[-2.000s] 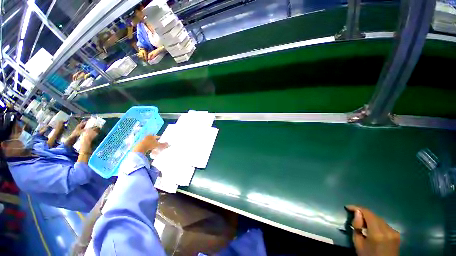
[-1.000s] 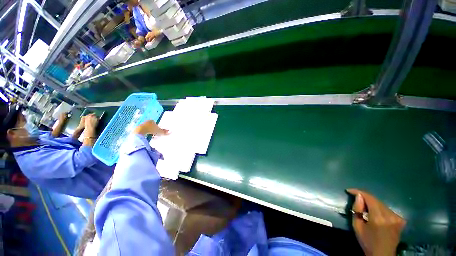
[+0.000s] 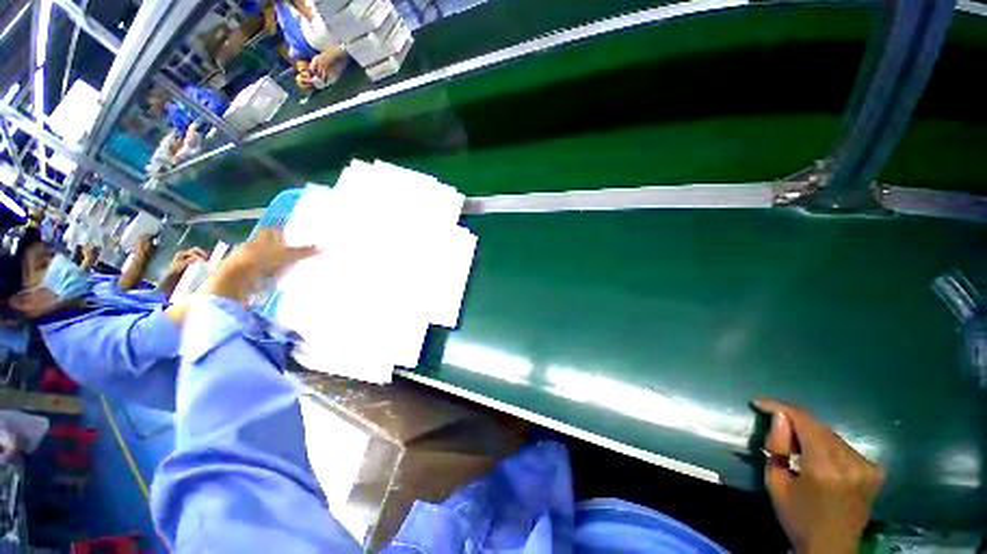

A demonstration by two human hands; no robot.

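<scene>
A white box blank (image 3: 379,260) with stepped, notched edges lies at the near edge of the green belt, left of centre, and looks raised on its left side. My left hand (image 3: 260,263) grips its left edge, thumb on top; the fingers underneath are hidden. My right hand (image 3: 817,465) is at the lower right over the belt edge, with thumb and fingertips together on a small thing, too small to name. The light-blue basket (image 3: 278,212) is mostly hidden behind the blank and my left hand.
A lined carton (image 3: 390,449) with white blanks stands below the belt edge. A neighbouring worker (image 3: 103,325) sits at the left. A metal post (image 3: 882,108) rises at the right. Clear plastic parts (image 3: 960,298) lie at the far right. A white stack (image 3: 373,35) stands across the belt.
My left hand has moved left and up with the blank's edge, which now covers much of the light-blue basket. My right hand has barely moved. The view has shifted slightly.
</scene>
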